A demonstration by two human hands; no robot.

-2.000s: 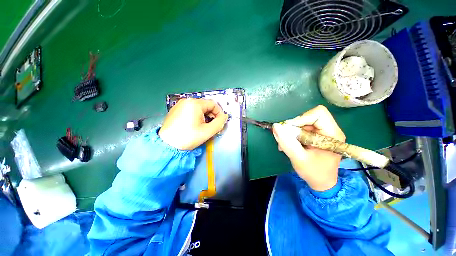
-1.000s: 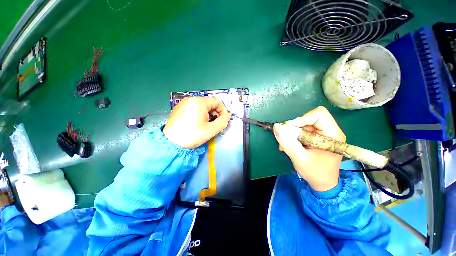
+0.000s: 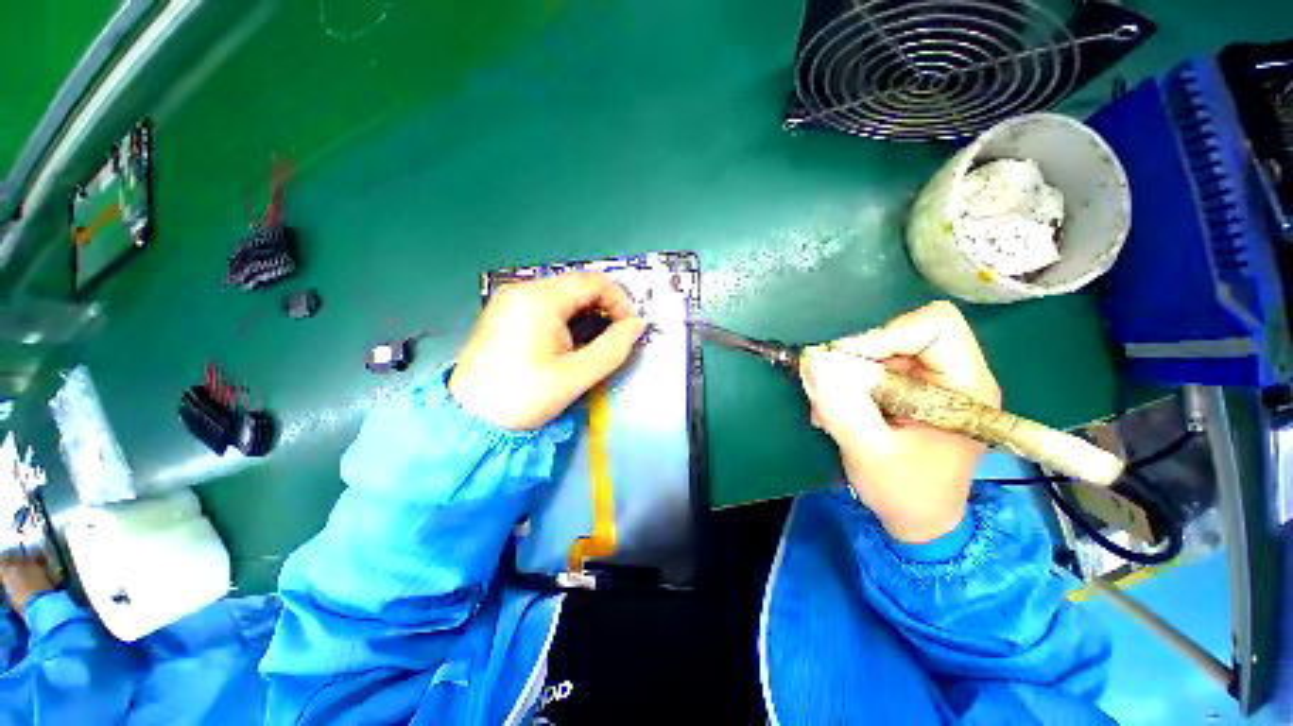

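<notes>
The tablet assembly (image 3: 655, 454) lies silver back up at the bench's front edge, its circuit board (image 3: 667, 284) along the far end. An orange flex cable (image 3: 600, 482) runs down its back. My left hand (image 3: 539, 345) rests over the board's left part, thumb and forefinger pinched around a small dark part (image 3: 586, 328), mostly hidden by the fingers. My right hand (image 3: 915, 419) holds the soldering iron (image 3: 993, 423) like a pen; its dark metal tip points left at the tablet's right edge. Whether the tip touches anything cannot be told.
Black parts with red leads (image 3: 262, 258) and a silver-topped part (image 3: 389, 355) lie left. A white roll (image 3: 149, 560), clear bag (image 3: 97, 440) and another tablet unit (image 3: 111, 213) are far left. Right are a fan (image 3: 929, 71), cleaning pot (image 3: 1089, 213) and blue bin (image 3: 1177, 241). Another person's hand (image 3: 26, 574) shows.
My right hand has moved slightly right, drawing the iron's tip back from the board toward the tablet's right edge. My left hand stays over the board. Another person's hand shows more at lower left.
</notes>
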